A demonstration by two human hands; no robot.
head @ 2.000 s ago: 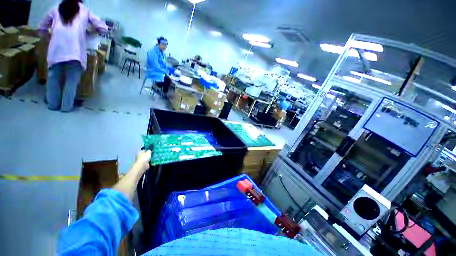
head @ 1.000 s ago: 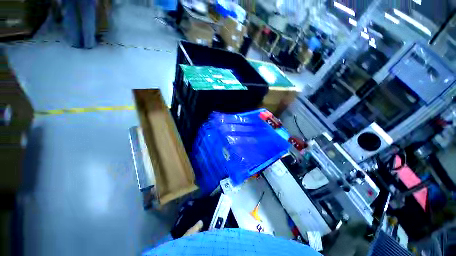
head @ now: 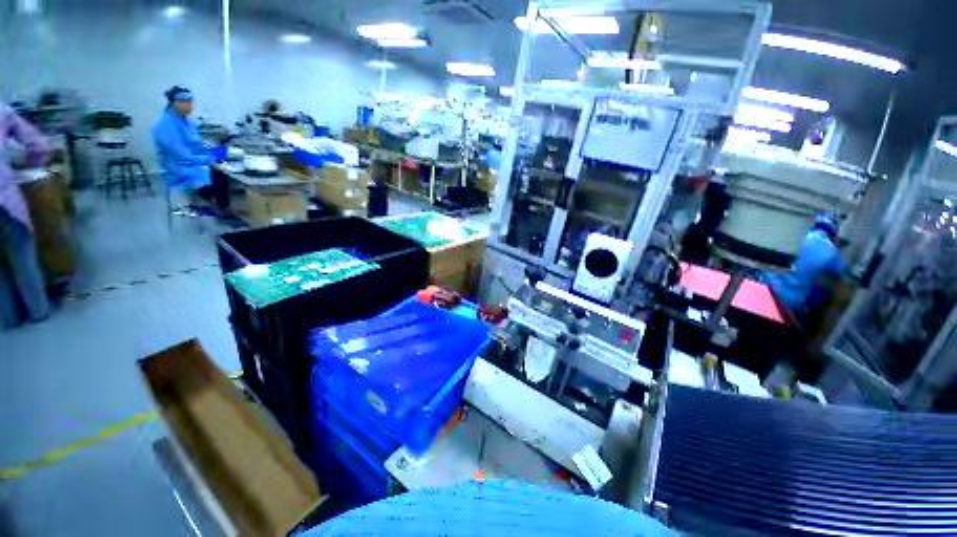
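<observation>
Neither of my hands is in the picture. A green PCB panel (head: 299,275) lies across the near left part of the black tote (head: 275,321), whose far part is open and dark inside. Glossy blue plastic sheets (head: 404,351) drape over the ribbed blue crate (head: 352,446) in front of the tote. Another green panel (head: 428,228) lies on a cardboard carton (head: 455,267) behind the tote. The pale bench machine (head: 535,414) stands right of the crate. A small orange piece (head: 480,476) is on the bench top near my body.
A long open carton tray (head: 226,441) stands low at the left. A dark ridged slab (head: 798,462) fills the lower right. The round-fronted unit (head: 602,264) and a framed machine (head: 588,157) stand behind the bench. People in blue sit at the back left and stand at the right; another person is at the left edge.
The view has swung right and up. The panel my left hand held at the tote now lies there without a hand on it. The hand has left the picture.
</observation>
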